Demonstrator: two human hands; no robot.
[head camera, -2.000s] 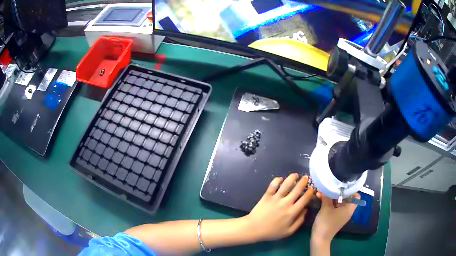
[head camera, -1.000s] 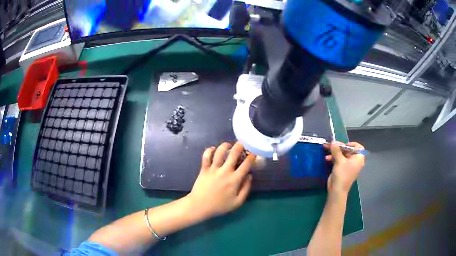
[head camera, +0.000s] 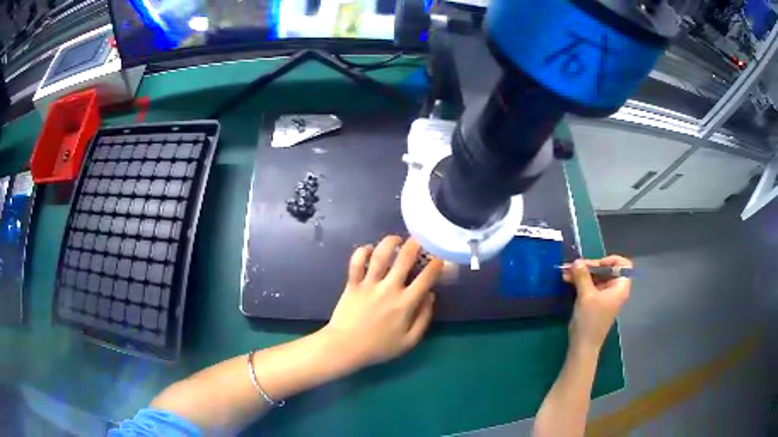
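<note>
My left hand (head camera: 384, 299) lies on the black base plate (head camera: 341, 247), fingertips beside the ring light (head camera: 426, 218). Small dark, glinting parts show at its index fingertip; whether it grips them I cannot tell. My right hand (head camera: 600, 294) holds a thin silvery and dark tool (head camera: 604, 270) at the plate's right edge, its tip pointing left beside the blue pad (head camera: 531, 266). The video microscope (head camera: 503, 136) stands over the plate. A component pile (head camera: 304, 198) of dark bits lies left of centre. A flat silvery piece (head camera: 304, 129) lies at the plate's far edge.
A black pocket tray (head camera: 128, 235) lies left of the plate. Behind it are a red bin (head camera: 66, 136) with a small part inside and a white instrument (head camera: 81, 68). The monitor (head camera: 273, 26) is at the back. Grey cabinets (head camera: 657, 171) stand right.
The view has turned right since the oldest frame. My right hand has moved from under the ring light to the plate's right edge with the tool. My left hand stays beside the light.
</note>
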